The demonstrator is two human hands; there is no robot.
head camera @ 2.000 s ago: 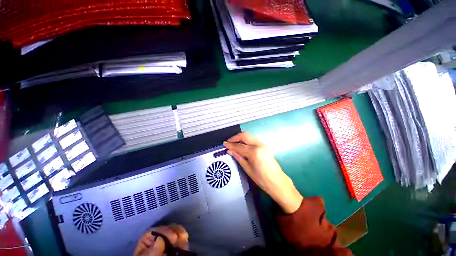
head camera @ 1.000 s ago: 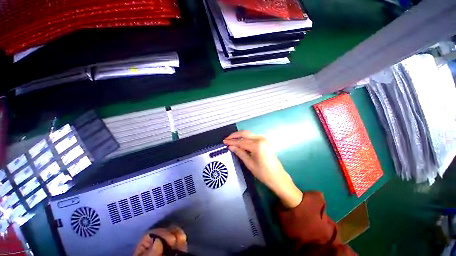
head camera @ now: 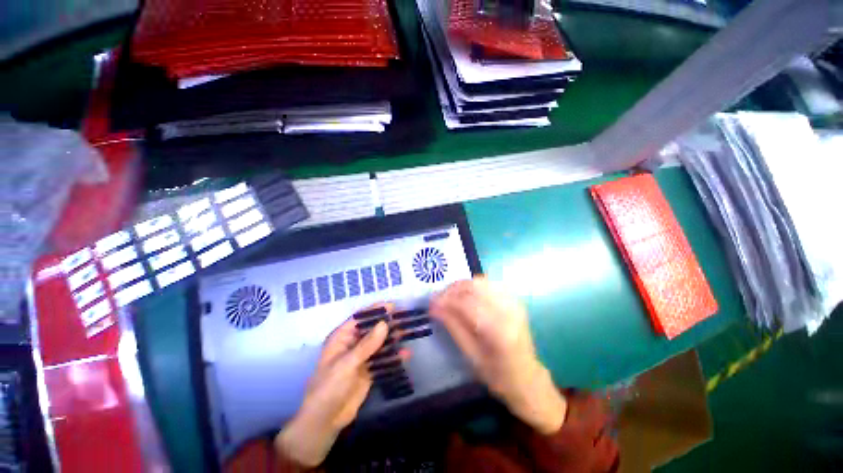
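Observation:
A silver-grey laptop bottom cover (head camera: 268, 369) lies on a black mat (head camera: 470, 242), with its two round fan grilles and slotted vent row towards the back. My left hand (head camera: 344, 369) is over the middle of the cover, with several short black rubber feet (head camera: 388, 374) held on its fingers. My right hand (head camera: 490, 337) is just right of it, slightly blurred, its fingertips bent at the ends of the upper strips. Whether the right fingers grip a strip cannot be told. A small dark strip sits by the cover's back right corner.
A sheet with rows of white rectangles (head camera: 174, 249) lies left over red film (head camera: 81, 397). Red bubble bags (head camera: 268, 32) and stacked panels (head camera: 504, 90) stand at the back. A red bubble bag pile (head camera: 654, 254), wrapped covers (head camera: 763, 212) and an open carton (head camera: 665, 411) are right.
The view has shifted left and shows more of the bench. My right hand has left the cover's back right corner and come to my left hand. My left hand now shows several strips.

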